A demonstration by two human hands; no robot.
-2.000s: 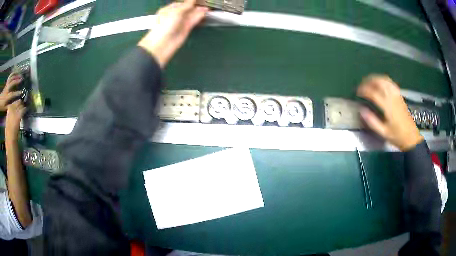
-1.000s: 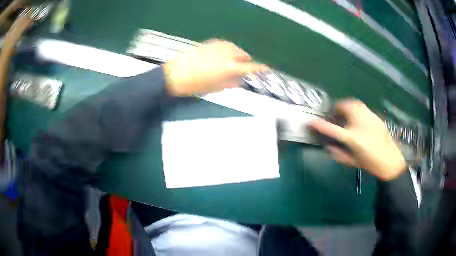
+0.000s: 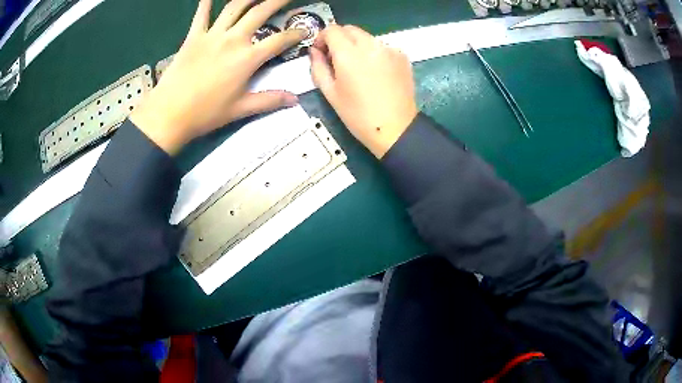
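A silvery ring plate (image 3: pixel 327 13) lies at the top, mostly covered by my hands, with two dark-rimmed circles showing. My left hand (image 3: pixel 217 71) is spread over it, fingers apart, with one fingertip on the right circle. My right hand (image 3: pixel 366 78) is at the same circle, thumb and fingertips pinched together at its right edge; whether they hold a small part cannot be seen. A flat grey plate (image 3: pixel 250 198) with a few small holes lies tilted on white paper (image 3: pixel 329 182). A perforated plate (image 3: pixel 97 120) lies at the left, beyond my left forearm.
A pale metal strip (image 3: pixel 441 39) runs behind the work. Tweezers (image 3: pixel 501 90) lie right of my right hand. A white cloth with a red edge (image 3: pixel 630 105) lies at the far right, near a metal mechanism (image 3: pixel 639 41). Another ring plate (image 3: pixel 26 278) and a person's arm (image 3: pixel 19 344) are at the lower left.
My hands have come together at the ring plate. The flat plate now lies on the paper, which was bare before. The view has turned, bringing the cloth and mechanism into fuller view.
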